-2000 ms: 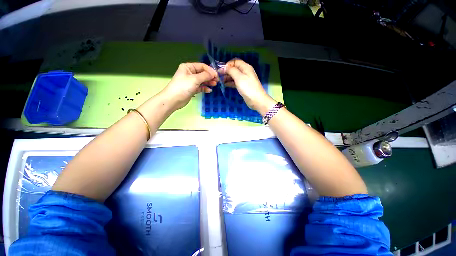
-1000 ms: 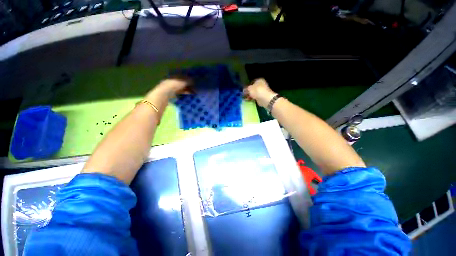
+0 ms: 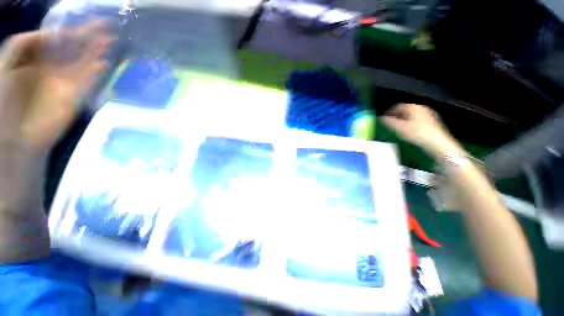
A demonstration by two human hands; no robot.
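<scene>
A white-framed tray [image 3: 279, 185] with three glossy blue panels lies in front of me, washed out by glare. The right panel [image 3: 334, 179] has a dark square block at its lower right corner. My left hand [image 3: 59, 80] is raised at the upper left, past the tray's left edge, and badly blurred. A pale, translucent patch shows at its fingers; I cannot tell if it is held. My right hand [image 3: 414, 123] is right of the dark blue grid tray [image 3: 321, 102], fingers curled and blurred; anything in it cannot be made out.
A blue bin [image 3: 145, 83] stands behind the tray's left part, on a yellow-green mat [image 3: 235, 92]. An orange-red tool [image 3: 423, 231] and a small white piece [image 3: 431, 276] lie beside the tray's right edge. A grey post is at the right.
The view has shifted, and all three panels now show. My left hand has left the grid tray for the upper left. My right hand remains right of the grid tray.
</scene>
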